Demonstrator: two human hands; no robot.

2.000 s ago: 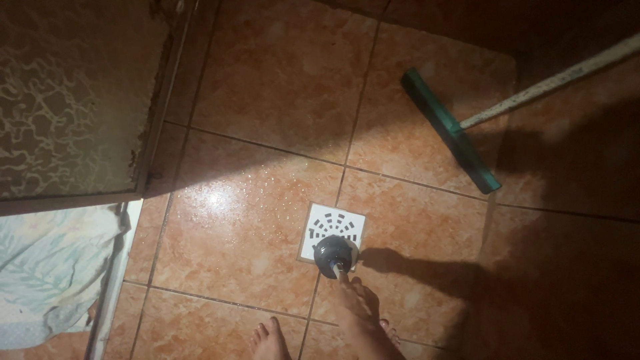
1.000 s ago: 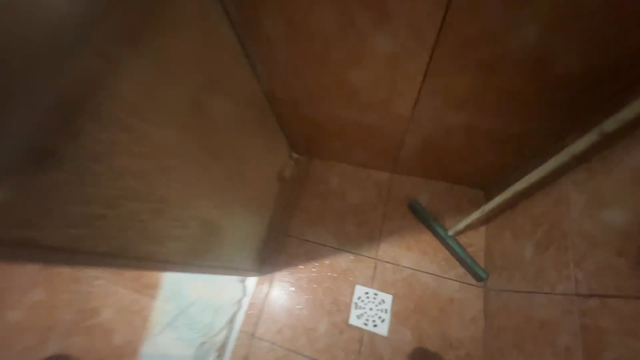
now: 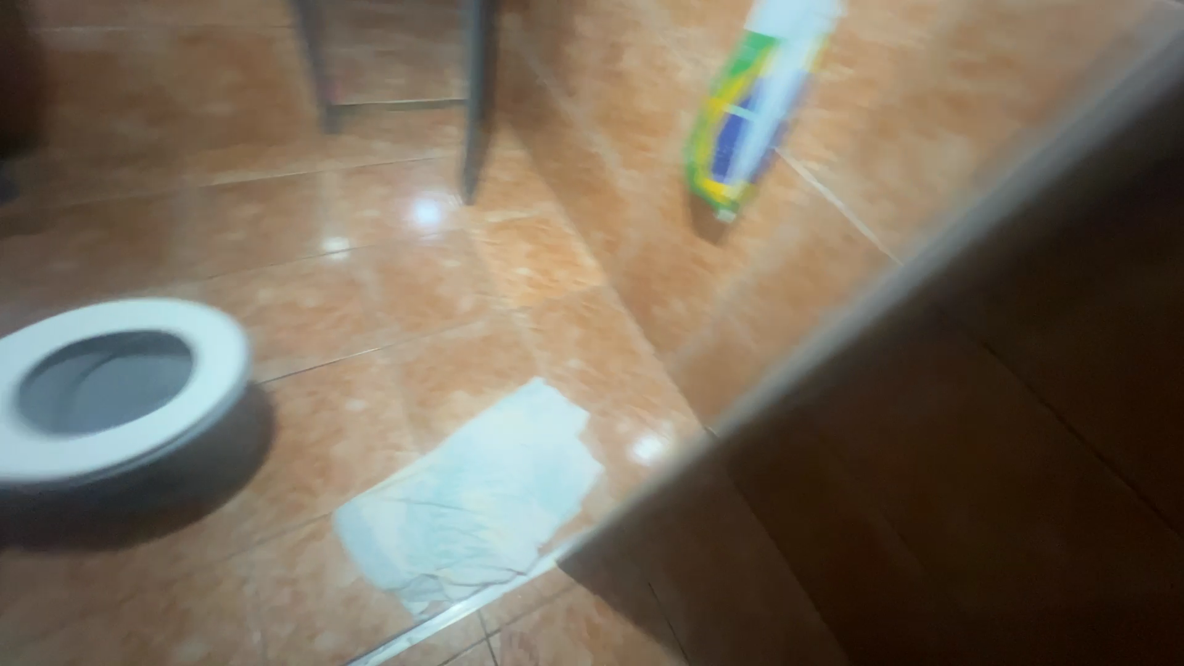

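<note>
Neither my left hand nor my right hand is in the head view, so what they hold cannot be told. A pale blue-white cloth point(image 3: 476, 499) lies creased on the orange-brown tiled floor, its lower edge against a light metal threshold strip point(image 3: 453, 615). A toilet with a white seat point(image 3: 217, 347) stands at the left, its lid not seen over the bowl. On the tiled wall at the upper right hangs a white, green, yellow and blue item point(image 3: 740, 120), too blurred to name exactly.
Dark legs of a stand or stool point(image 3: 476, 102) rise at the top centre, joined by a crossbar. The edge of a door or partition point(image 3: 832, 333) runs diagonally across the right side, with dark tiled surfaces beyond it.
The view has swung from the floor drain and green squeegee to the toilet and cloth. Two seconds ago a hand held a dark round object over the drain; no hand shows now.
</note>
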